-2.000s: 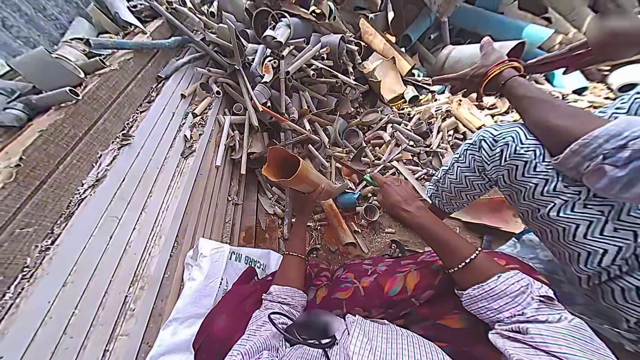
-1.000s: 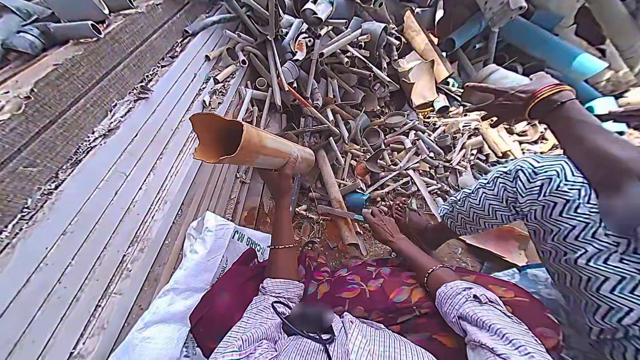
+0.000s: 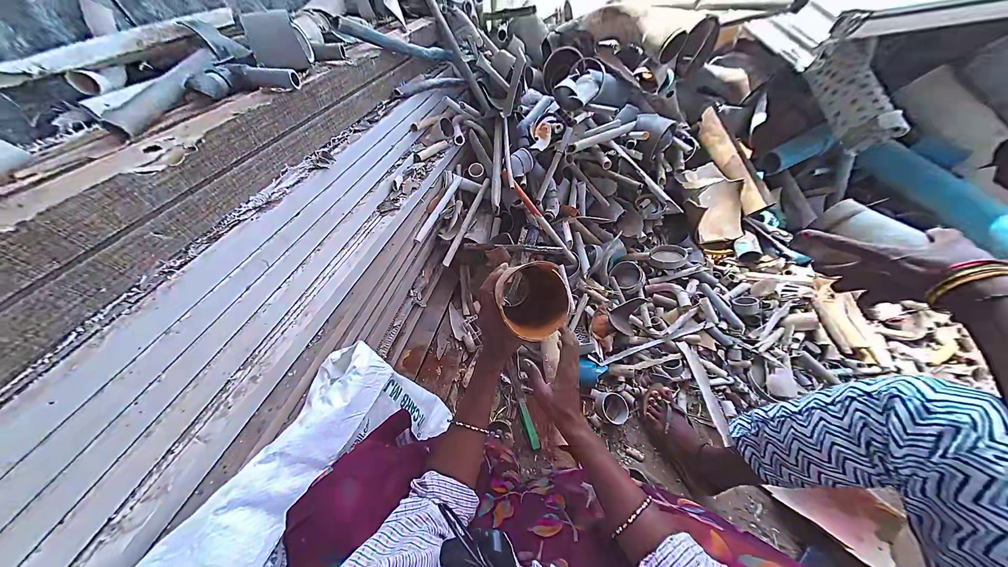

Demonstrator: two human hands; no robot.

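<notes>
A brown plastic pipe piece [image 3: 535, 303] is in my left hand [image 3: 494, 315], whose fingers wrap its left side; one round end faces me. Just below its rim is my right hand [image 3: 561, 386], fingers spread and pointing up, close to the pipe; whether they touch it I cannot tell. Between my wrists lies a tool with a green handle [image 3: 528, 425], pointing away from me, its far part hard to make out. A blue pipe fitting [image 3: 591, 372] lies right of my right hand.
Cut pipes and fittings form a large heap [image 3: 598, 173] ahead. Long grey panels [image 3: 260, 291] are stacked at left, near a white sack [image 3: 315, 449]. At right are another person's hand [image 3: 882, 252], patterned clothing [image 3: 874, 441] and foot [image 3: 669, 417]. A large blue pipe [image 3: 937, 189] lies beyond.
The brown pipe has turned from lying sideways to end-on towards me. My right hand held the green-handled tool earlier and has let it go, and is now raised beside the pipe.
</notes>
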